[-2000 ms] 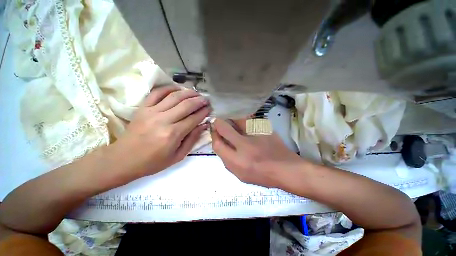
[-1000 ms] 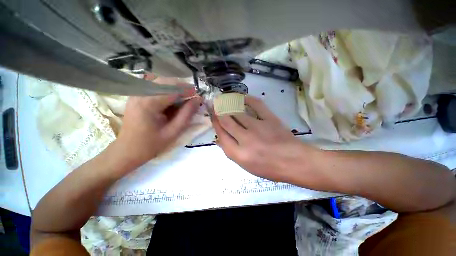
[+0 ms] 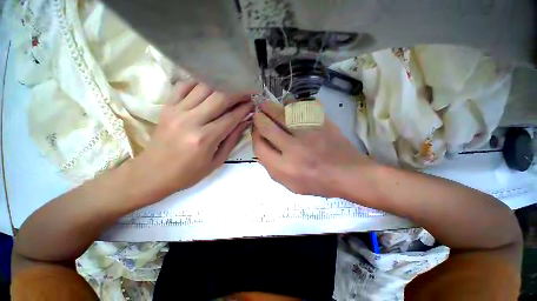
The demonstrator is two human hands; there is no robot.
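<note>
A cream garment piece [image 3: 112, 76] with a beaded-looking lace line lies left of the needle area, partly under my left hand. My left hand [image 3: 197, 132] has its fingers closed together at a small pale cloth edge [image 3: 249, 116] beside the needle area. My right hand [image 3: 303, 147] pinches the same edge from the right, its fingertips close to my left fingertips. The ribbed cream tension knob [image 3: 304, 113] hangs over my right hand. The presser foot and the needle tip cannot be made out behind the fingers and loose threads.
The machine head [image 3: 377, 26] covers the top. A crumpled cream cloth bundle [image 3: 412, 111] lies on the right, near a black round knob [image 3: 518, 149]. Ruler markings [image 3: 253, 214] run along the table's front. Printed cloth [image 3: 121, 264] and a blue bin edge [image 3: 375, 241] show below.
The view has shifted, so more of the garment on the left shows again. My left fingers, spread near the needle a second ago, are now closed together at the cloth edge. My right hand stays beside the knob.
</note>
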